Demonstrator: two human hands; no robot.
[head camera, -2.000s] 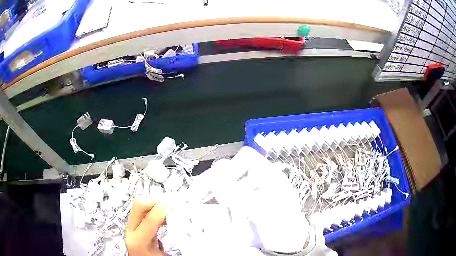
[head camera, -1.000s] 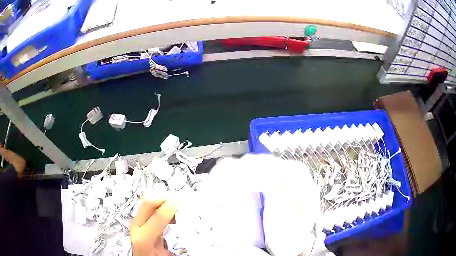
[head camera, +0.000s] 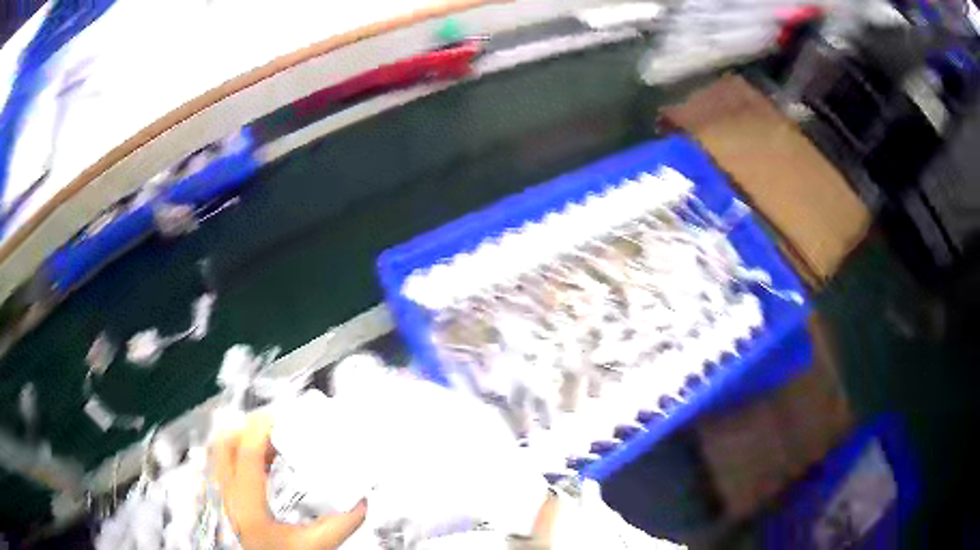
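Note:
My left hand (head camera: 253, 483) is at the bottom left, with bare-looking fingers and thumb curved around bright white shapes. What lies between them is overexposed. My right hand (head camera: 430, 462) seems to be the large white glare beside it; its fingers and anything in them cannot be made out. The loose adapter pile (head camera: 161, 505) lies left of and under my left hand, partly hidden. The blue crate (head camera: 537, 202) stands to the right, with white adapters (head camera: 548, 239) in rows along two long sides and cords (head camera: 602, 312) gathered between them.
A green conveyor belt (head camera: 344, 210) with a few adapters (head camera: 145, 346) runs behind. A small blue bin (head camera: 102, 247) and a red strip (head camera: 392, 77) lie under the shelf (head camera: 236, 91). Brown cardboard (head camera: 790, 183) stands beside the crate. Another blue container (head camera: 892, 457) is at the lower right.
The view has turned right and tilted, so the crate appears further left and the lower-right container shows. The white glare no longer covers the crate's left end. The picture is more blurred.

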